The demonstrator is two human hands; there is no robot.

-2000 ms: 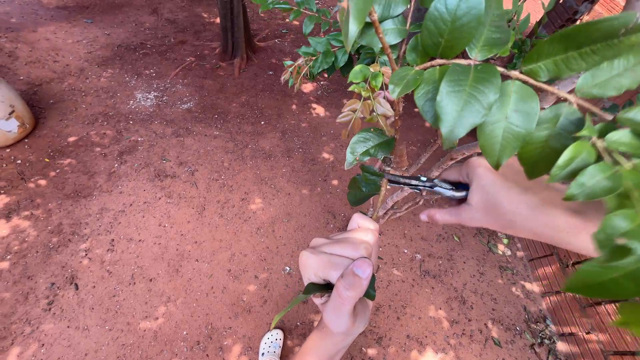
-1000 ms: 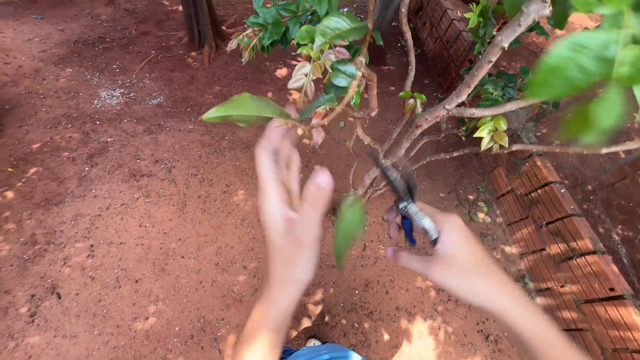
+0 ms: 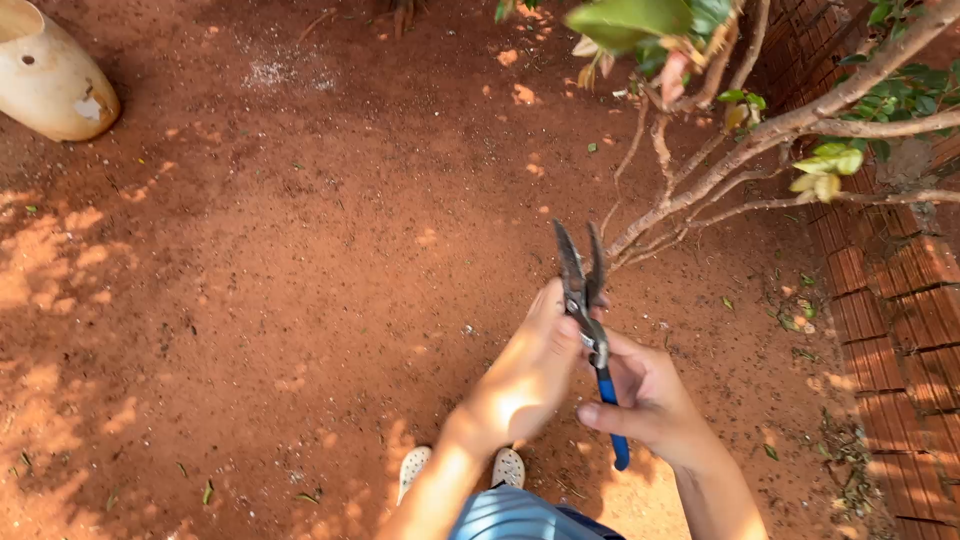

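Observation:
A pair of pruning shears (image 3: 585, 319) with dark metal blades and a blue grip is held over the ground, its blades parted and pointing away from me. My left hand (image 3: 536, 360) is at the pivot, thumb against the metal, fingers partly hidden behind the tool. Around the blue grip is my right hand (image 3: 649, 397), its thumb on the near side and its fingers behind. Just beyond the blades rise the bare lower branches (image 3: 690, 195) of a shrub, with blurred green leaves (image 3: 634, 22) higher up.
Along the right side runs a row of stacked reddish clay bricks (image 3: 877, 345). A worn cream-coloured container (image 3: 56, 82) lies at the upper left. Red soil (image 3: 300, 300) with scattered fallen leaves spreads below, and my pale perforated clogs (image 3: 508, 469) stand at the bottom.
My left hand has left the foliage, where it gripped a stem two seconds ago, and is now on the shears. My right hand has brought the shears away from the branches. The view has shifted.

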